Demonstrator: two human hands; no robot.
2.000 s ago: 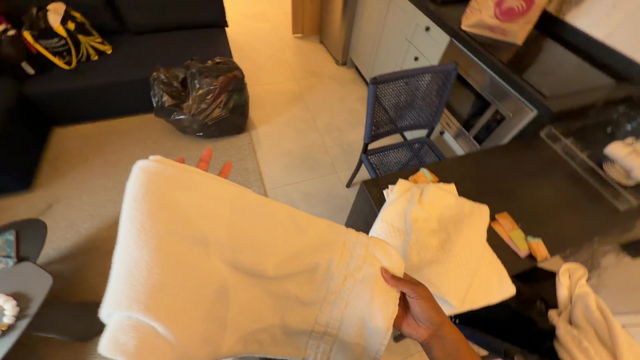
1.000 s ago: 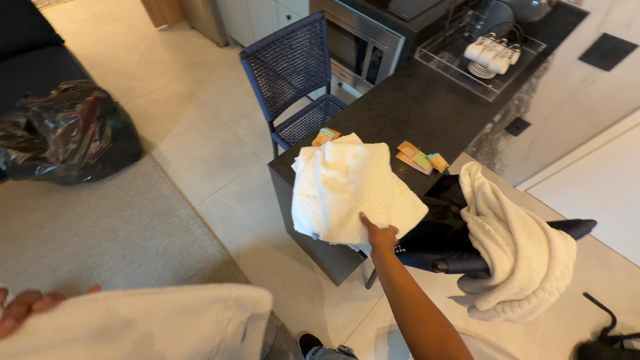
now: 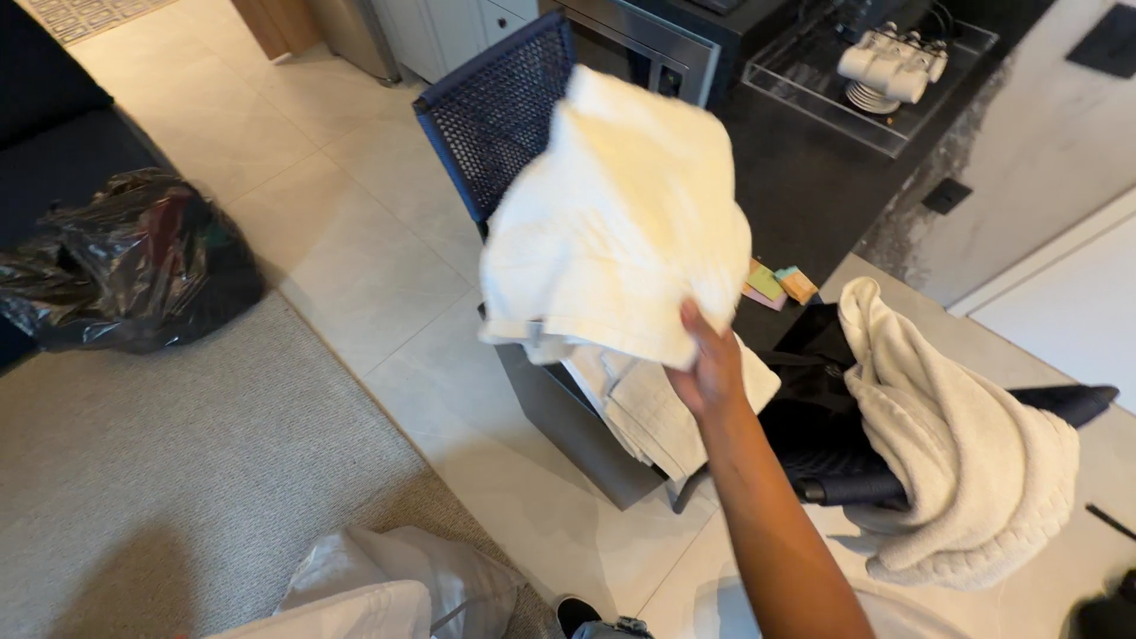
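My right hand (image 3: 710,368) grips the edge of a folded white towel (image 3: 635,213), lifted above the dark countertop. Beneath it, more folded towels (image 3: 661,408) lie at the counter's end. At the bottom edge, a pale folded cloth (image 3: 355,612) shows; my left hand is nearly all out of frame there, so its hold on that cloth is hidden. A cream towel (image 3: 950,444) hangs draped over a dark chair to the right of my forearm.
A blue woven chair (image 3: 506,106) stands behind the dark counter (image 3: 790,177). Small colourful packets (image 3: 781,284) and a clear tray (image 3: 825,106) with white cups (image 3: 892,67) are on it. A black plastic bag (image 3: 133,266) sits at left, by the rug (image 3: 222,426).
My right hand has gone from the cloth shared with my left to the towel stack, and has raised a white towel from it. The other cloth has moved down to the bottom edge.
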